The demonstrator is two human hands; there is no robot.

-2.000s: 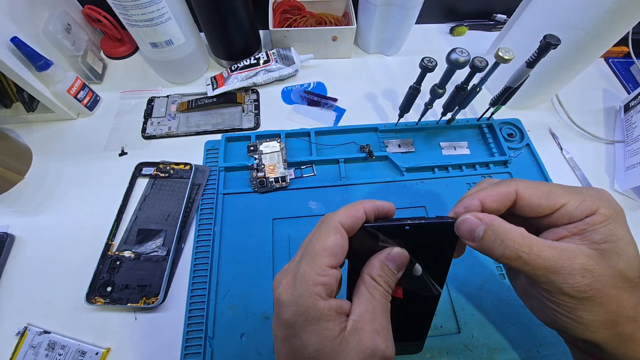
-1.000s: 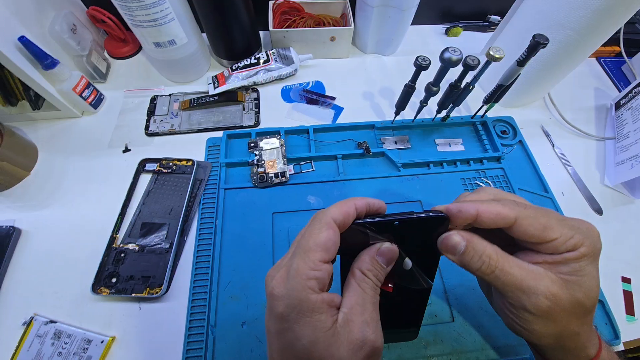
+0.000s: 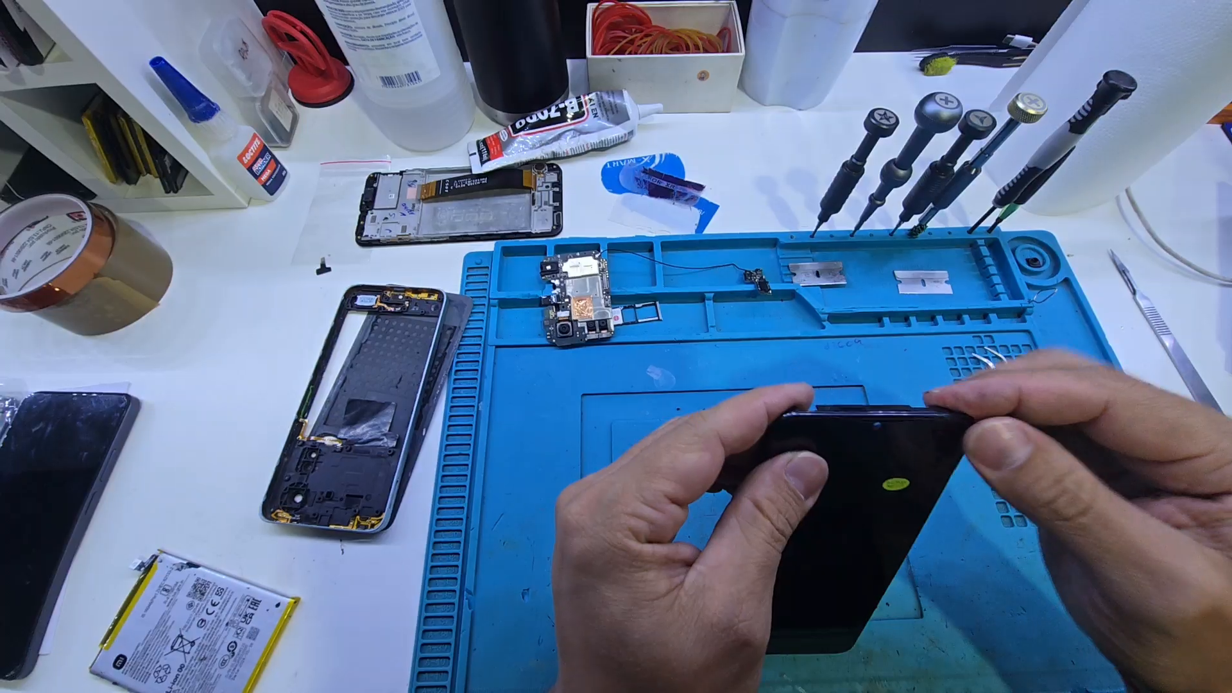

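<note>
A black phone screen assembly point(image 3: 857, 539), glossy face toward me with a small yellow-green sticker, is tilted above the blue silicone repair mat point(image 3: 520, 577). My left hand point(image 3: 674, 539) grips its upper left corner, thumb on the glass and fingers behind the edge. At the upper right corner, my right hand point(image 3: 1088, 481) pinches the edge between thumb and forefinger. Beyond them, a phone logic board point(image 3: 579, 298) with an extended SIM tray lies in the mat's compartments, near two metal blades point(image 3: 818, 274). Behind my right hand, curved tweezer-like tips point(image 3: 989, 357) show partly.
Left of the mat lie a phone mid-frame point(image 3: 371, 385), a battery point(image 3: 197, 621) and another phone point(image 3: 58, 520). Behind it are a metal-backed display frame point(image 3: 462, 219), a glue tube point(image 3: 563, 130) and several upright screwdrivers point(image 3: 934, 115). A scalpel point(image 3: 1165, 332) lies at the right.
The white reflection and red mark seen on the glass earlier no longer show; a yellow-green sticker is visible instead. Both hands keep hold of the upper corners.
</note>
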